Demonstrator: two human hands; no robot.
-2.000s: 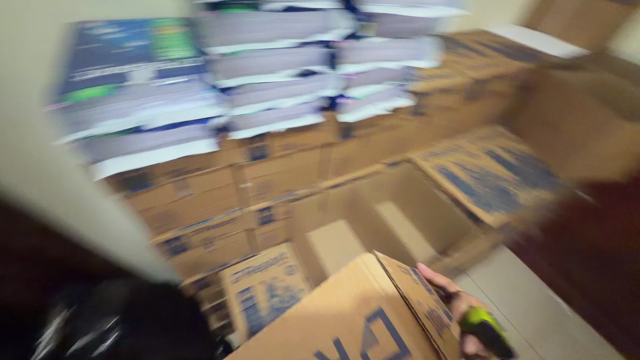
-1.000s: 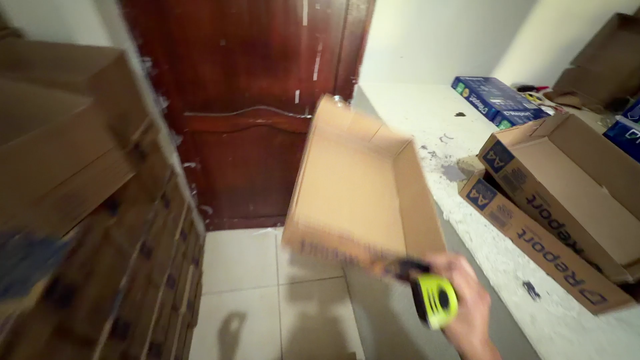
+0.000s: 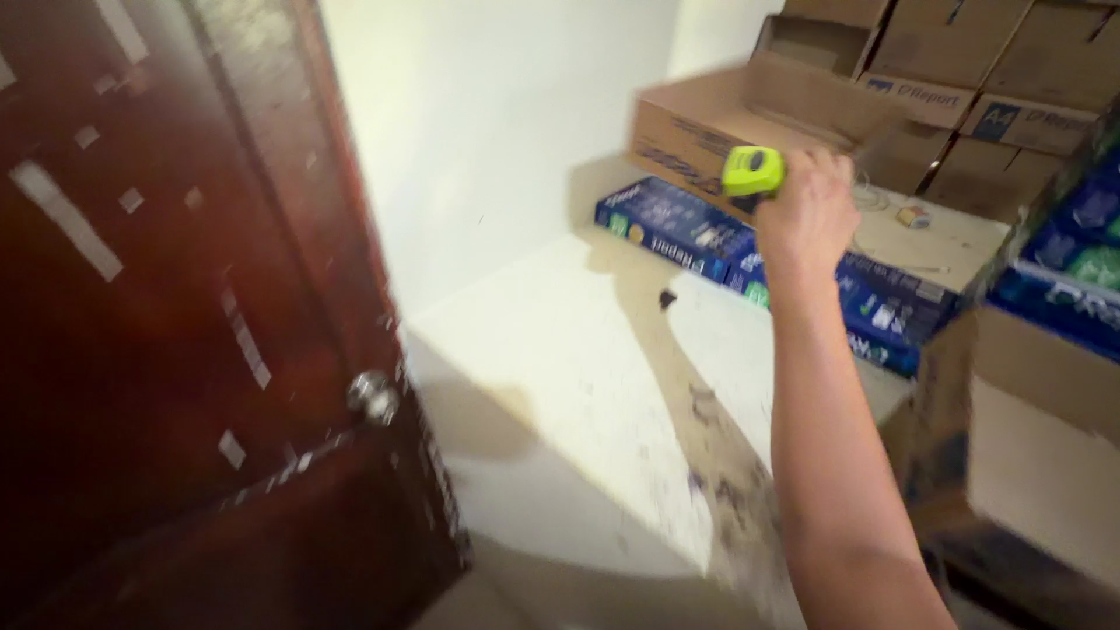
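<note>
My right hand [image 3: 809, 206] reaches out over the white ledge, its fingers closed around a lime-green and black tool [image 3: 752, 171], perhaps a utility knife; its exact kind is not clear. Just beyond the hand is a shallow open cardboard box [image 3: 691, 144], blurred, its near wall by the tool. Whether the fingers also hold the box's edge is hidden. Below the box lie blue paper packs [image 3: 669, 232] in a row on the ledge. My left hand is out of the frame.
A dark red wooden door [image 3: 219, 306] with a round metal knob [image 3: 374, 396] stands at left. Cardboard boxes [image 3: 1041, 122] are stacked at the back right. Another open cardboard box [image 3: 1041, 455] is at lower right, below more blue packs [image 3: 1067, 271]. A small block [image 3: 913, 216] lies behind the row.
The view has swung from the box stacks past the door to the ledge. The open box, in front of the door a second ago, is now above the blue packs.
</note>
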